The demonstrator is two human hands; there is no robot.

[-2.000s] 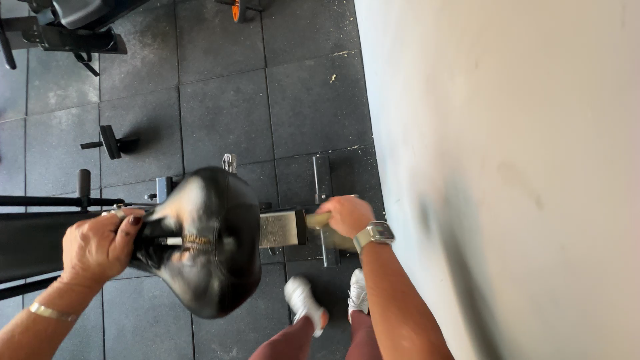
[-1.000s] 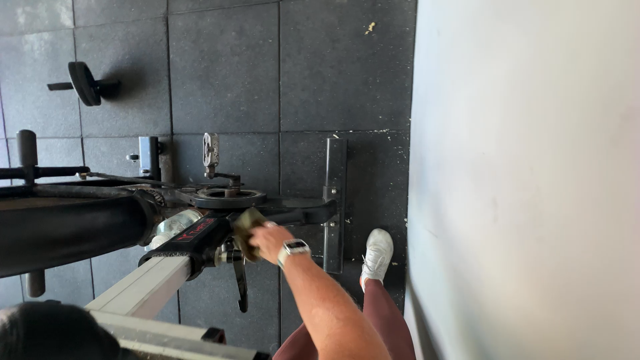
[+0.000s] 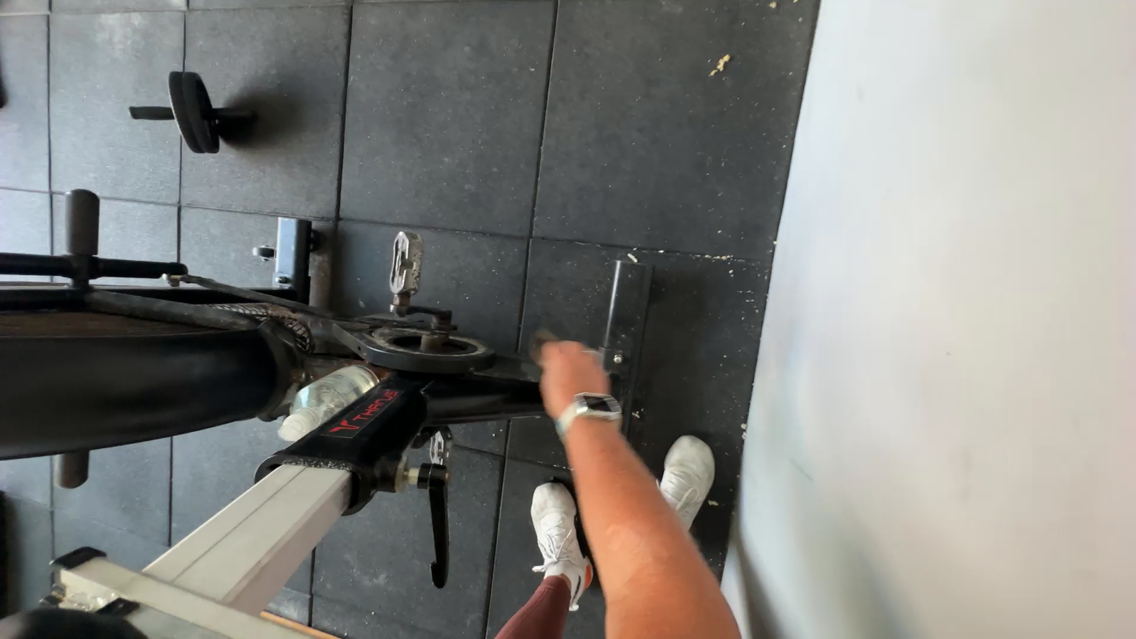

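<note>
A stationary exercise bike fills the left of the head view, with a black frame [image 3: 484,398], a light metal seat post [image 3: 266,532] and a black crank cover [image 3: 430,351] beside a metal pedal [image 3: 405,264]. Over the end of the frame tube, close to the rear stabilizer bar [image 3: 627,306], is my right hand [image 3: 575,377], wearing a watch. It is blurred and closed around a small brownish cloth [image 3: 542,341], of which just an edge shows at the fingertips. A clear plastic bottle [image 3: 333,395] lies against the frame. My left hand is out of view.
An ab wheel [image 3: 193,113] stands on the black rubber floor tiles [image 3: 444,115]. A pale wall [image 3: 941,311] runs down the right side. Below the frame hangs a black adjusting lever [image 3: 439,524]. My white shoes [image 3: 555,524] are near the stabilizer.
My right hand has moved right along the frame, from beside the crank towards the stabilizer. My left hand, on the saddle two seconds ago, is no longer seen. The view has shifted.
</note>
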